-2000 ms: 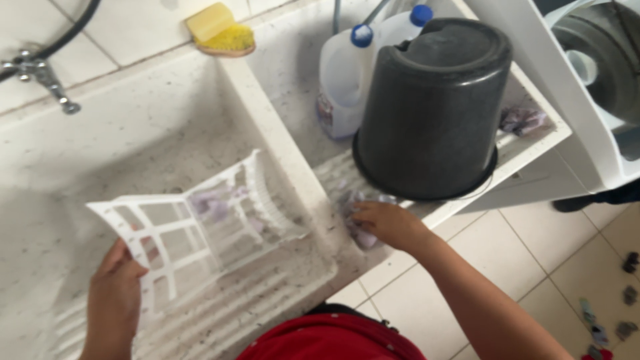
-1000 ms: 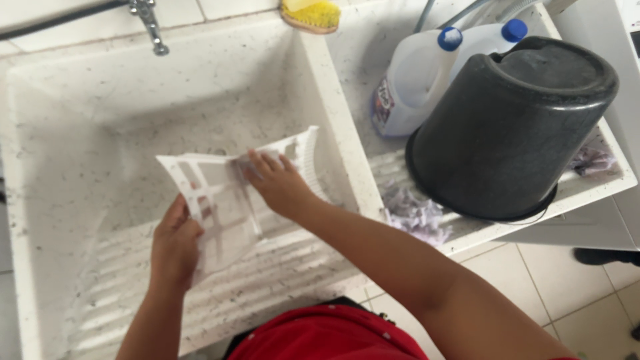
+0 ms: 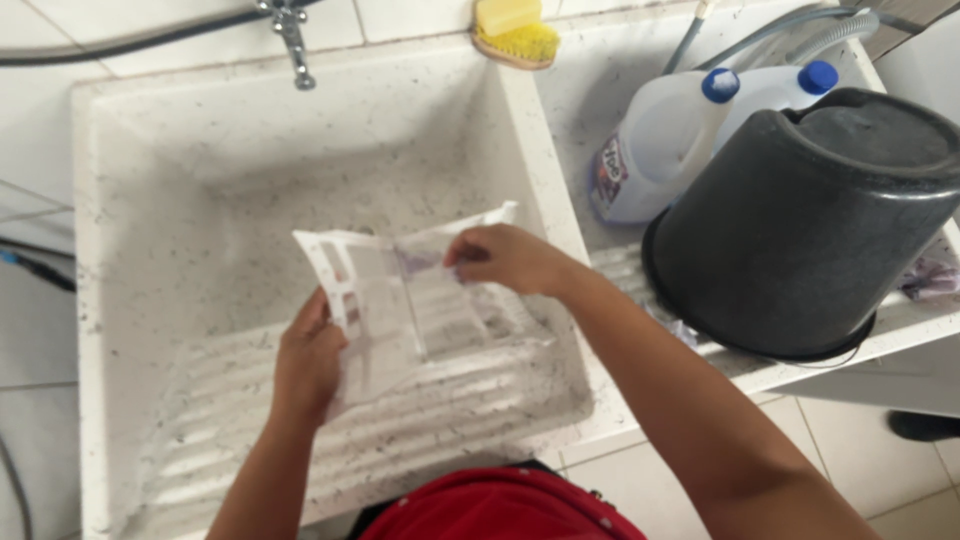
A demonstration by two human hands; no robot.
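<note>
My left hand (image 3: 309,360) grips the left edge of a white plastic mesh filter frame (image 3: 379,330), held open over the ribbed part of the sink basin. My right hand (image 3: 499,259) is over the frame's right half, its fingers curled at the mesh. A bit of purplish lint (image 3: 420,262) shows on the mesh beside those fingers; whether the fingertips pinch some of it I cannot tell. More lint (image 3: 681,330) lies on the ribbed ledge to the right, partly hidden by my right forearm and a bucket.
A black bucket (image 3: 795,240) stands upside down in the right basin, near two plastic jugs (image 3: 652,150) with blue caps. A yellow brush (image 3: 525,43) with a yellow sponge on it rests on the back rim. A metal tap (image 3: 292,45) juts over the left basin (image 3: 330,180).
My right hand was at the lint by the bucket two seconds ago, then moved left onto the mesh and remains over it. My left hand keeps holding the frame.
</note>
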